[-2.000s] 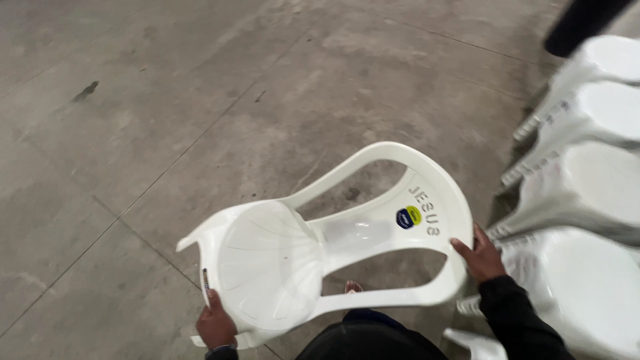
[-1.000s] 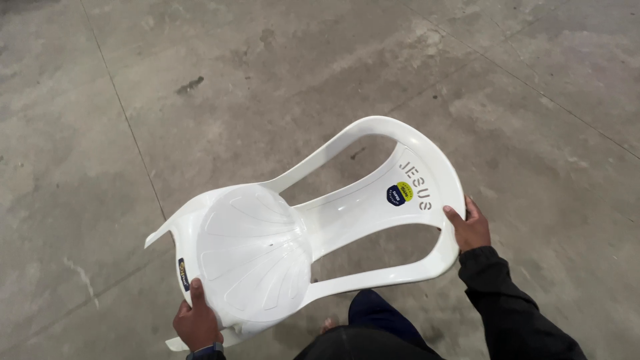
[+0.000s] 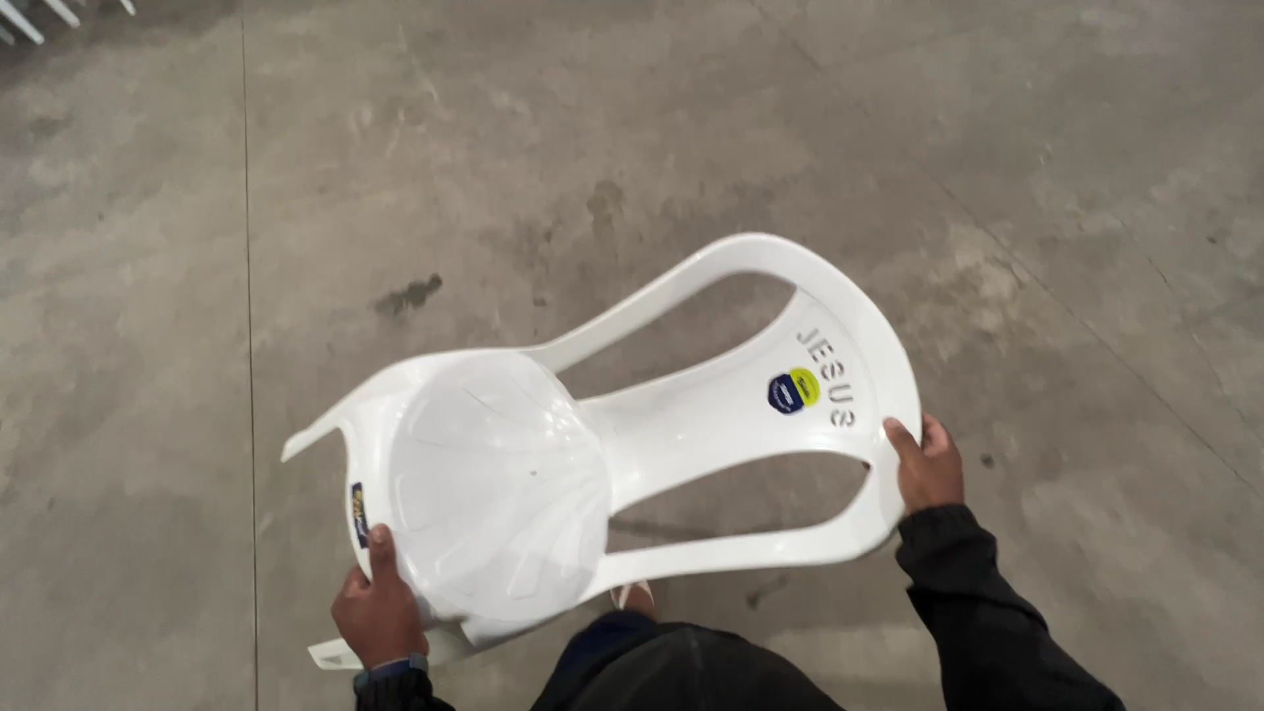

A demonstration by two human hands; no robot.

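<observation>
A white plastic chair (image 3: pixel 499 484) is held tilted in front of my body, its seat to the left and its backrest to the right. The backrest bears stencilled writing and a blue and yellow sticker (image 3: pixel 793 391). At the front edge of the seat, beside a dark label (image 3: pixel 358 513), my left hand (image 3: pixel 379 607) grips the rim with the thumb on top. My right hand (image 3: pixel 926 464) holds the top rim of the backrest, thumb on the near face and fingers behind it. Two of the chair's legs stick out at the left; the others are hidden.
Grey concrete floor (image 3: pixel 632 148) with thin joint lines and dark stains lies all around. White legs of other furniture (image 3: pixel 22 22) show at the top left corner. Part of a foot (image 3: pixel 634 596) is visible below the chair.
The view has swung a lot: the row of white chairs seen at the right two seconds ago is out of frame. Both hands have kept their hold on the chair.
</observation>
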